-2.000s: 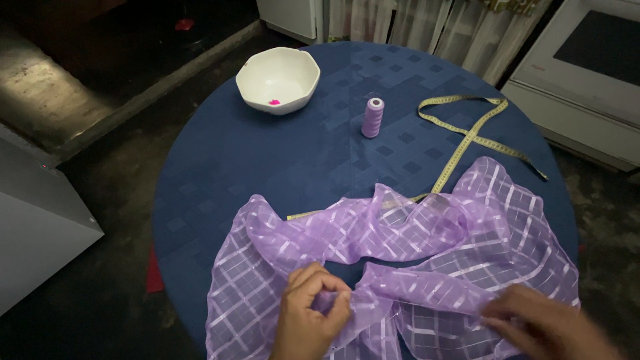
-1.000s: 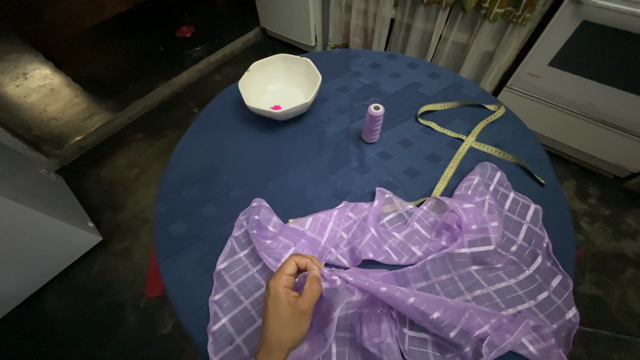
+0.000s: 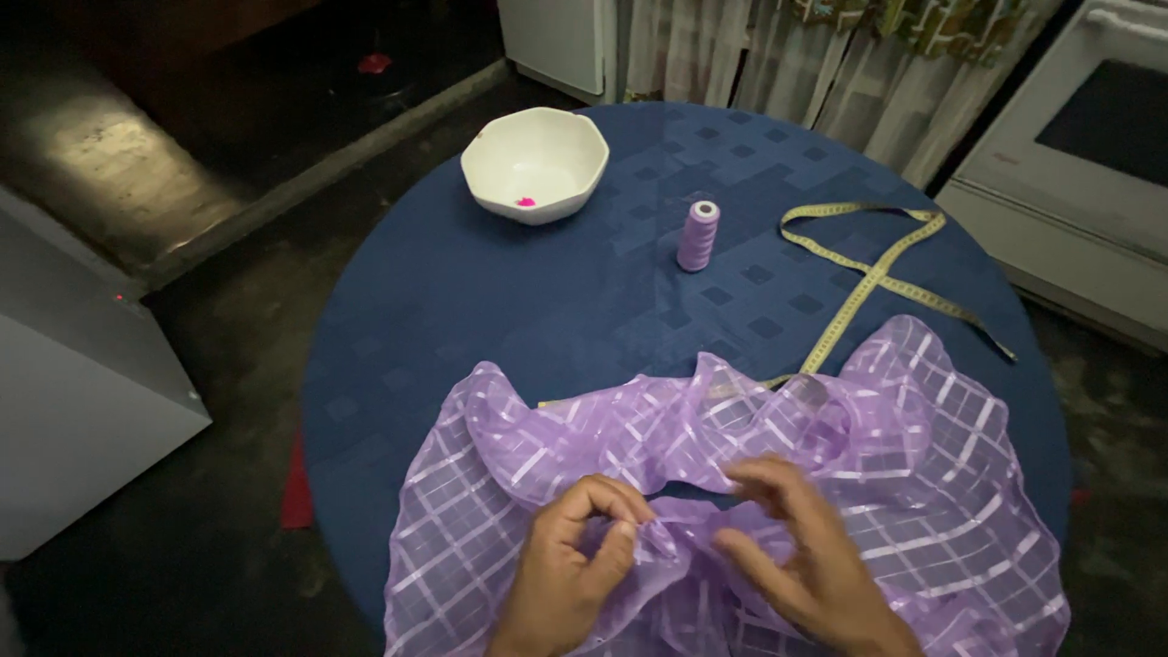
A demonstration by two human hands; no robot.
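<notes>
Sheer purple checked fabric (image 3: 949, 484) lies bunched over the near part of the round table. My left hand (image 3: 584, 557) pinches a gathered fold of it between thumb and fingertips. Just to the right, my right hand (image 3: 803, 557) is spread over the fabric, thumb and fingers apart, with nothing seen between them. Whether a needle is in either hand cannot be told. Beyond the fabric stands a spool of purple thread (image 3: 698, 239). A yellow measuring tape (image 3: 849, 306) lies looped at the right, partly running under the fabric.
A white octagonal bowl (image 3: 538, 164) with a small bright pink thing (image 3: 526, 202) inside stands at the far left of the table, which has a blue tablecloth (image 3: 456, 301). A white oven (image 3: 1086, 137) is beyond the table at the right, and sheer curtains (image 3: 785, 73) hang behind it.
My right hand, out of clear view at the lower right one second ago, has come back beside my left hand. My left hand keeps its pinch on the fabric.
</notes>
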